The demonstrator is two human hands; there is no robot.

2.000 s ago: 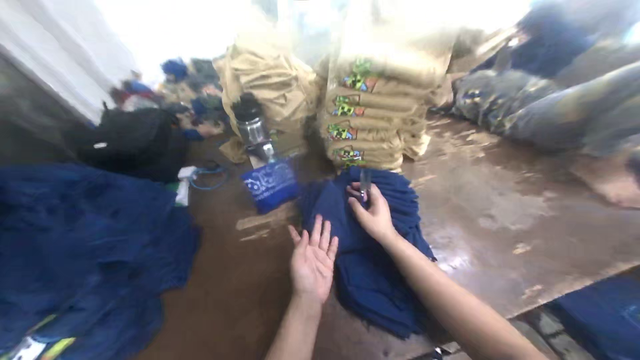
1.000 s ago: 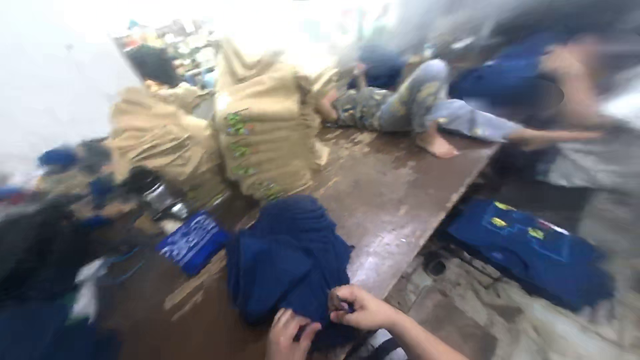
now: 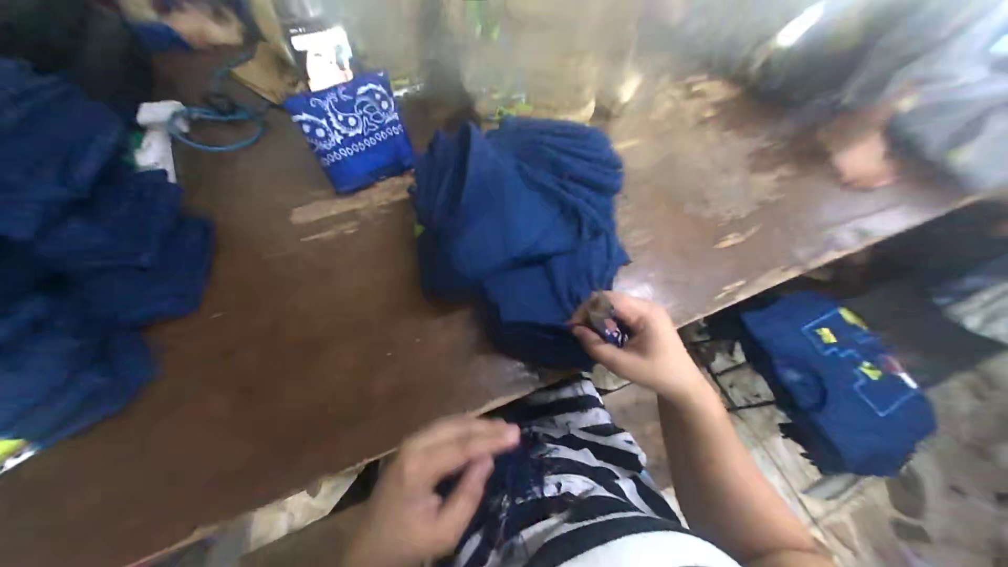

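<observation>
A bunched stack of navy blue cloth (image 3: 528,213) lies on the brown wooden table. My right hand (image 3: 634,342) is at the stack's lower right corner, its fingers closed around a small dark tool (image 3: 606,319), perhaps thread snips; whether the fingertips also pinch the cloth I cannot tell. My left hand (image 3: 441,480) hovers above my striped clothing, in front of the table edge, fingers loosely curled with nothing seen in them.
A blue paisley bandana (image 3: 354,130) and a coiled light-blue cord (image 3: 224,130) lie behind. More navy cloth (image 3: 71,236) covers the table's left. Tan garments (image 3: 535,55) stand at the back. A person's foot (image 3: 862,161) rests at right; a navy garment (image 3: 843,386) lies below the table edge.
My left hand has moved off the navy cloth to the front of my clothing. My right hand stays near the cloth with the small tool. The view has shifted.
</observation>
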